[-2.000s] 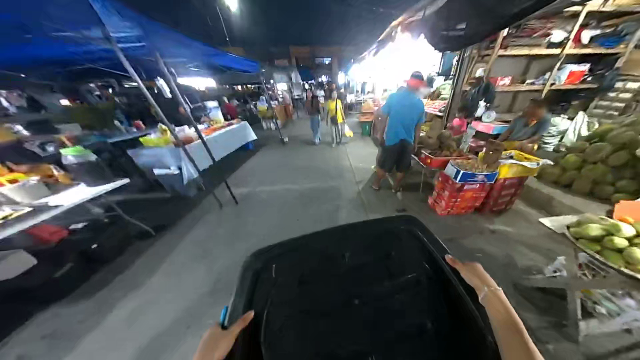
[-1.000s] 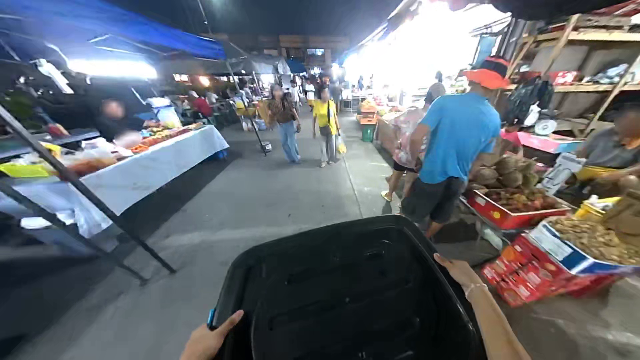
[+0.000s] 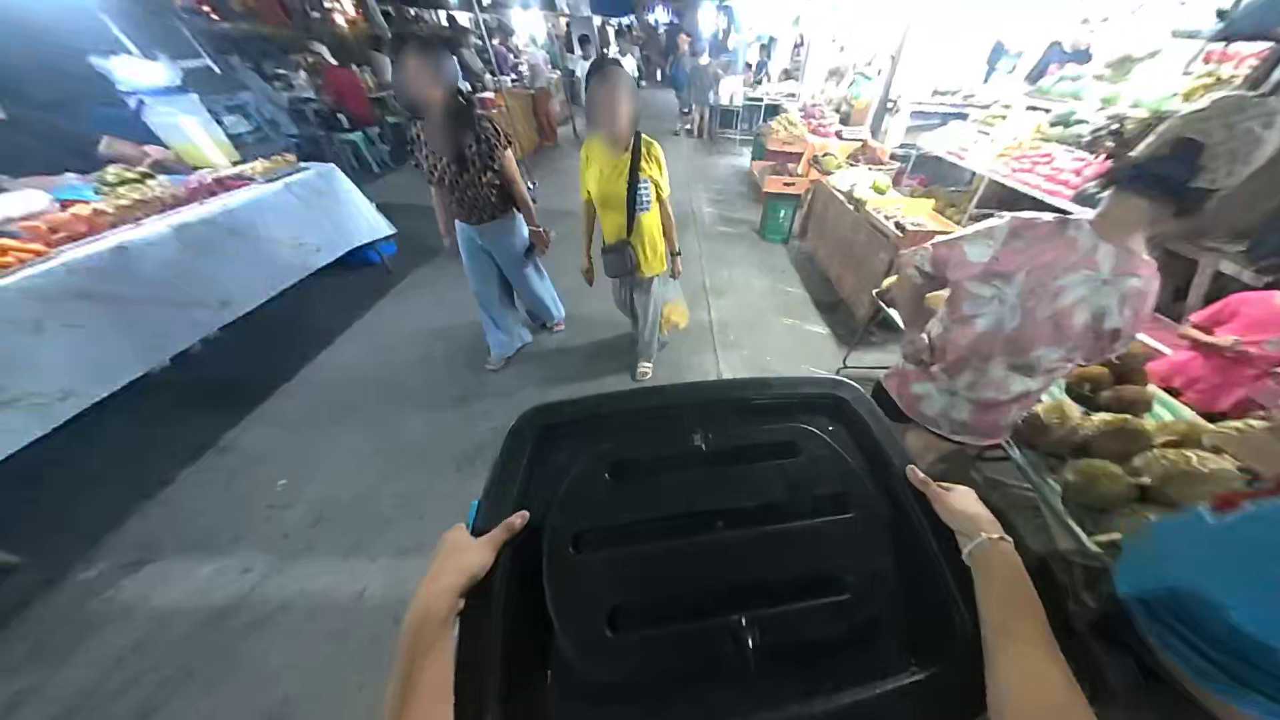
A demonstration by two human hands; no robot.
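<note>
A large black plastic storage bin with a ribbed lid (image 3: 720,540) fills the lower middle of the head view, held in front of me. My left hand (image 3: 468,560) grips its left side, the thumb lying on the rim and the fingers hidden below. A bit of a blue latch (image 3: 473,515) shows beside that hand. On the right rim rests the thumb of my right hand (image 3: 955,510), whose other fingers are out of sight under the edge; a bracelet circles that wrist. The bin's body is mostly hidden beneath the lid.
Two people walk ahead on the concrete lane, one in a yellow shirt (image 3: 650,200), one in a patterned top (image 3: 480,160). A cloth-covered produce table (image 3: 190,290) stands left. At right are a person in a floral shirt (image 3: 1030,320), brown fruit (image 3: 1100,480) and a green crate (image 3: 779,216).
The view has moved forward along the lane. The two walking people are much nearer, and the person in the blue shirt has passed to the lower right edge. Both hands still hold the bin.
</note>
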